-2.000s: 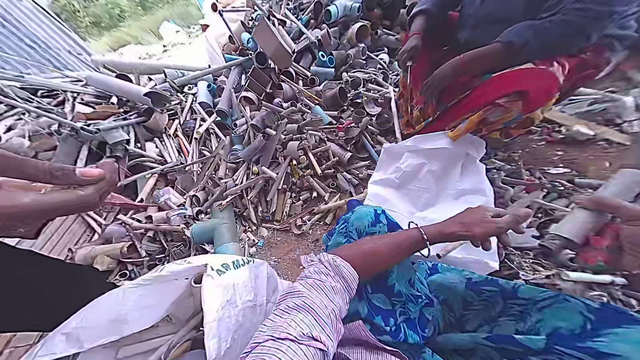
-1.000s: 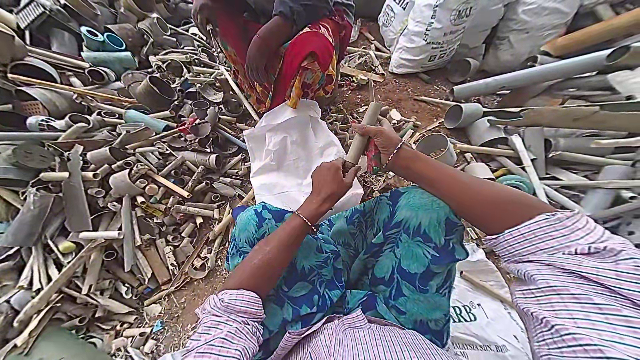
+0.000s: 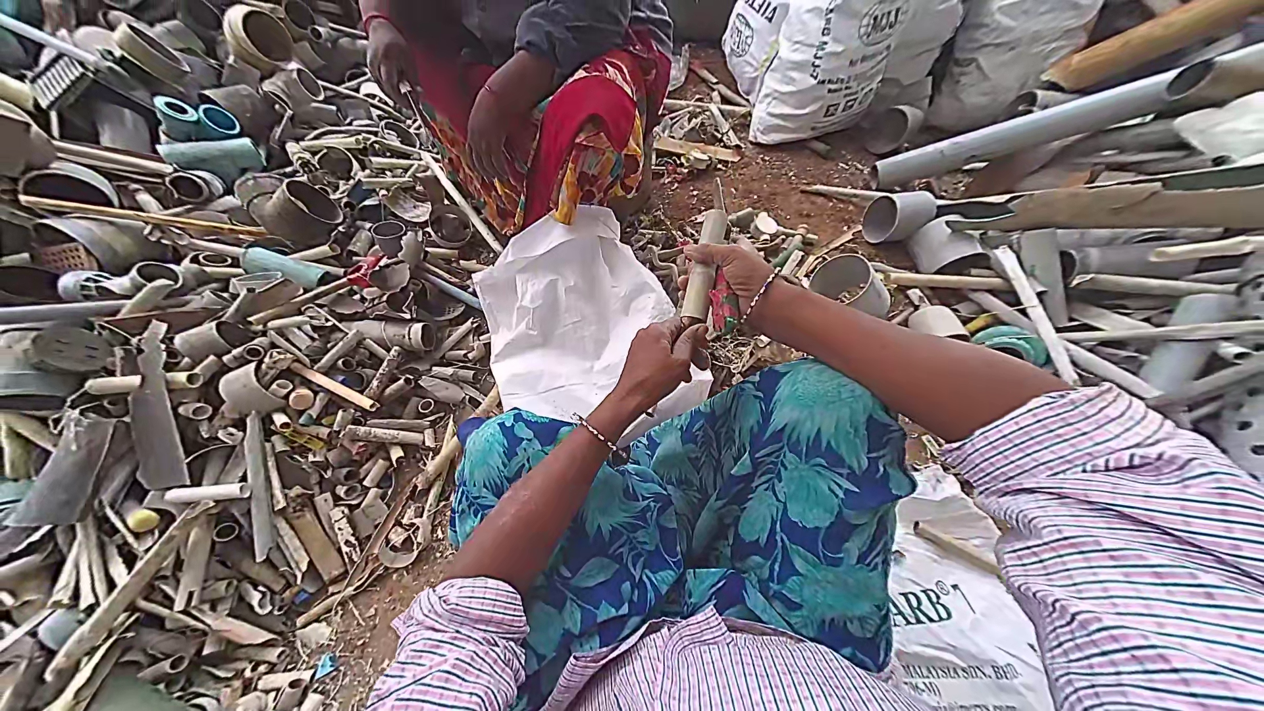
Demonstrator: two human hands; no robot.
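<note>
A short grey-beige plastic pipe (image 3: 707, 259) stands tilted in front of my knees, with a thin rod-like piece showing at its upper end. My left hand (image 3: 664, 363) is closed at the pipe's lower end. Higher up, my right hand (image 3: 733, 272) wraps around the same pipe. Something red and green shows just below the right palm; what it is cannot be told. Beneath and left of both hands lies a white woven sack (image 3: 568, 316), spread over the ground. Blue floral cloth (image 3: 780, 494) covers my lap.
A large heap of cut pipes and fittings (image 3: 296, 395) spreads on the left. Another person in red patterned cloth (image 3: 592, 128) sits ahead. Filled white sacks (image 3: 820, 69) stand behind. Long pipes (image 3: 1027, 128) lie on the right, and a printed sack (image 3: 963, 602) lies beside my lap.
Two seconds ago my hands were far apart; by one second ago both were at the pipe, where they remain. The view has swung to the right.
</note>
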